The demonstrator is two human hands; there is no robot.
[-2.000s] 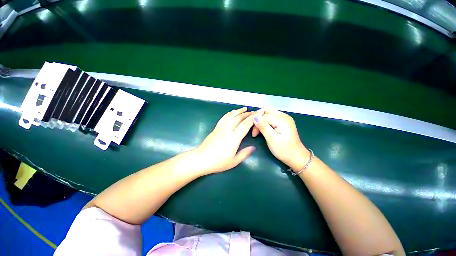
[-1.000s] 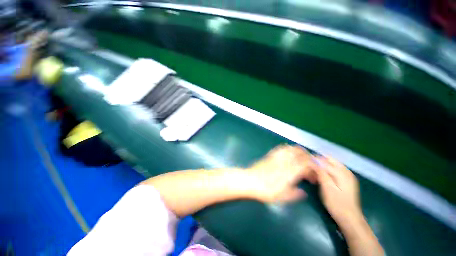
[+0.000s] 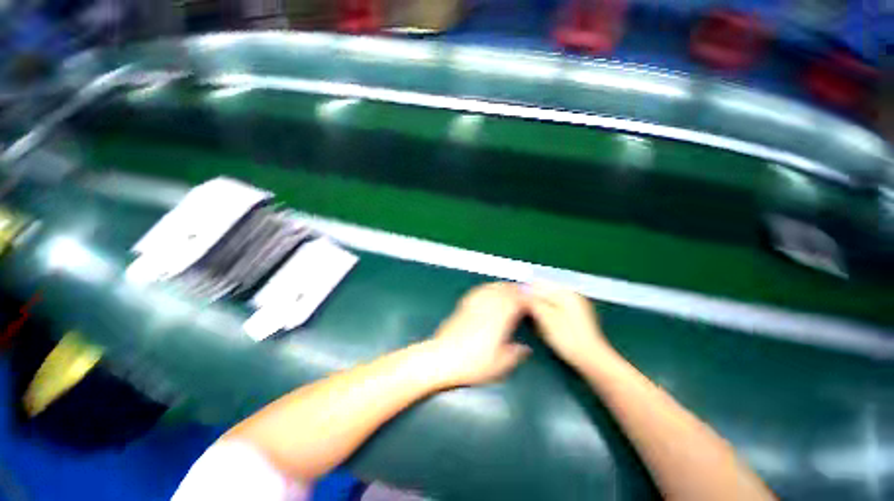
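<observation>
My left hand (image 3: 482, 333) and my right hand (image 3: 564, 318) meet at the fingertips over the green work ledge (image 3: 471, 421), close to the metal edge rail. The picture is blurred, and I cannot tell whether anything is pinched between the fingertips. To the left, a leaning, fanned stack of hang-tab boxes (image 3: 306, 282) lies on the ledge, white faces at both ends and dark striped edges between. Neither hand touches the stack.
The metal edge rail (image 3: 422, 251) runs between ledge and green conveyor belt (image 3: 549, 220). A blurred single box (image 3: 806, 245) lies on the belt at the right. A black bag (image 3: 118, 401) with a yellow sheet (image 3: 61, 372) is at lower left. Red stools (image 3: 727, 37) stand beyond.
The view has swung and levelled since the earlier frames. A single box now shows on the belt at the right. My hands stay together at the fingertips.
</observation>
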